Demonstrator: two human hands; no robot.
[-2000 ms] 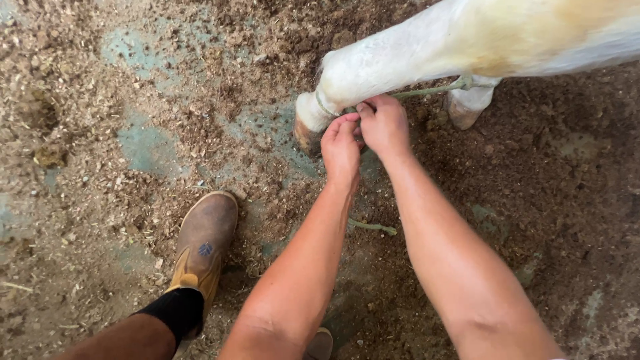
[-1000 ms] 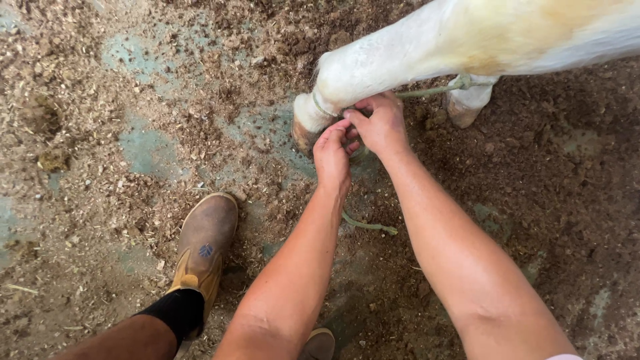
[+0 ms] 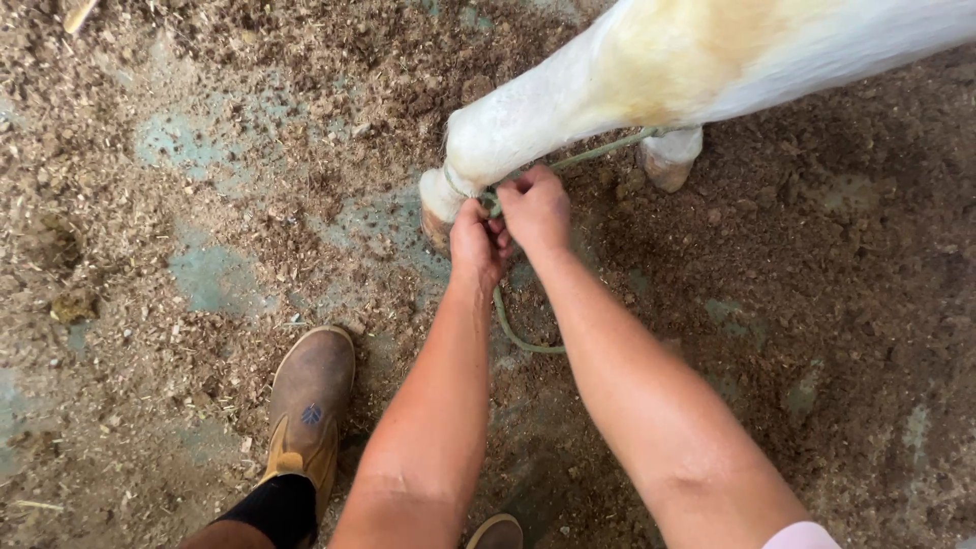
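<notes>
A green rope [image 3: 606,146] loops around the pastern of an animal's white hoofed leg [image 3: 526,126] and runs right to a second hoofed leg [image 3: 671,156]. My left hand [image 3: 476,242] grips the rope close beside the near hoof [image 3: 438,221]. My right hand [image 3: 537,210] is closed at the rope just right of it, its fingertips near a knot or loop against the pastern. The rope's loose end hangs below my hands and curves along the ground behind my right forearm. The fingers partly hide the knot.
Dirt and wood shavings [image 3: 191,366] cover a greenish floor. A brown leather boot [image 3: 314,381] stands at lower left, and the toe of another boot [image 3: 497,534] shows at the bottom edge. A clump [image 3: 74,305] lies far left.
Both hands have stayed at the rope beside the pastern, with their fingers shifting. My left hand has moved slightly apart from its earlier position and back toward the knot.
</notes>
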